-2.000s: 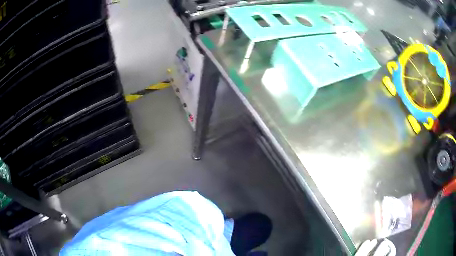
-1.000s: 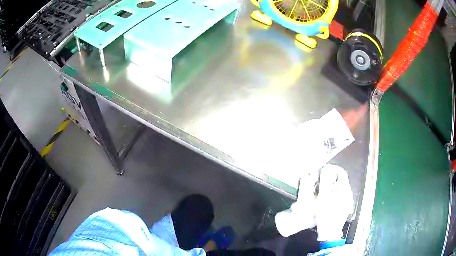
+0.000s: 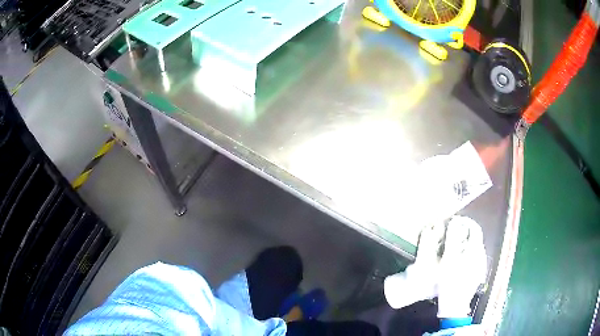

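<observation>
My left hand (image 3: 421,266), in a white glove, is at the bench's near right corner. My right hand (image 3: 462,262), also in a white glove, is right beside it, with a blue cuff below. The fingers of both point up the bench. Just beyond the fingertips lies a white sheet or bag (image 3: 475,172) with a small dark print or part on it. Its left side is lost in glare. Whether the fingers grip its near edge or anything else cannot be made out.
Mint-green stands (image 3: 253,33) are at the bench's far left. A yellow-and-blue wheel (image 3: 431,16), black round device (image 3: 502,80) and red-orange wrapped bar (image 3: 566,62) are farther back. A green conveyor (image 3: 559,230) runs along the right. Black crates (image 3: 39,230) stand left.
The view has swung right from the floor and crates to the bench, then slightly back left. Both gloved hands now show; at first only glove fingers showed at the bottom edge.
</observation>
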